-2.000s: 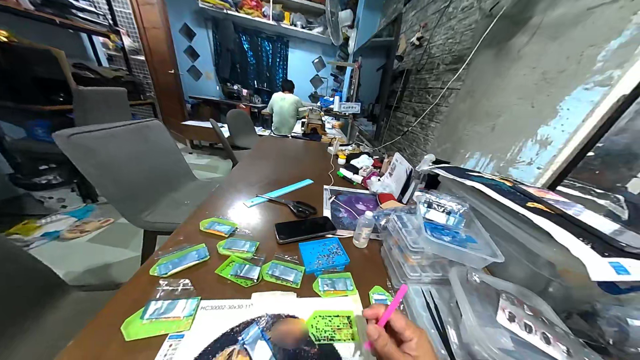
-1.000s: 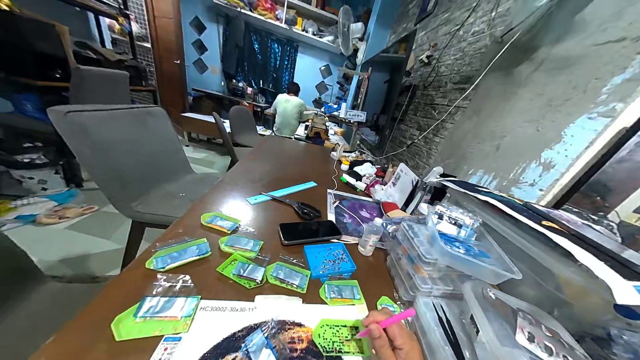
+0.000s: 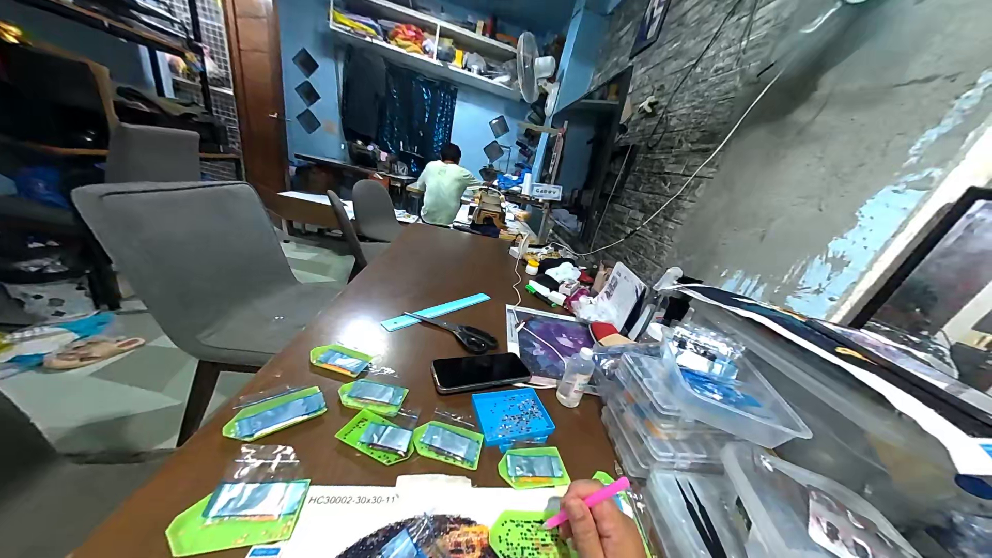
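My right hand (image 3: 593,523) grips a pink pen-like applicator (image 3: 593,502) at the bottom of the head view. Its lower tip points at a green tray (image 3: 523,535) dotted with small dark beads. That tray lies over a printed diamond-painting canvas (image 3: 349,504), which shows a dark round picture cut off by the bottom edge. A small plastic packet (image 3: 401,545) rests on the picture. Several green trays with bead packets, such as one at the left (image 3: 240,508), lie behind and beside the canvas. A blue tray with loose beads (image 3: 513,416) sits farther back. My left hand is out of view.
A black phone (image 3: 480,373), scissors (image 3: 469,337), a light-blue ruler (image 3: 435,311) and a small clear bottle (image 3: 575,378) are on the brown table. Clear plastic boxes (image 3: 643,411) are stacked at the right. Grey chairs (image 3: 194,263) stand at the left. A person (image 3: 444,186) sits far back.
The pink applicator was steep and apart from the beads two seconds ago; now it slants lower, with its tip over the green tray. The view has shifted.
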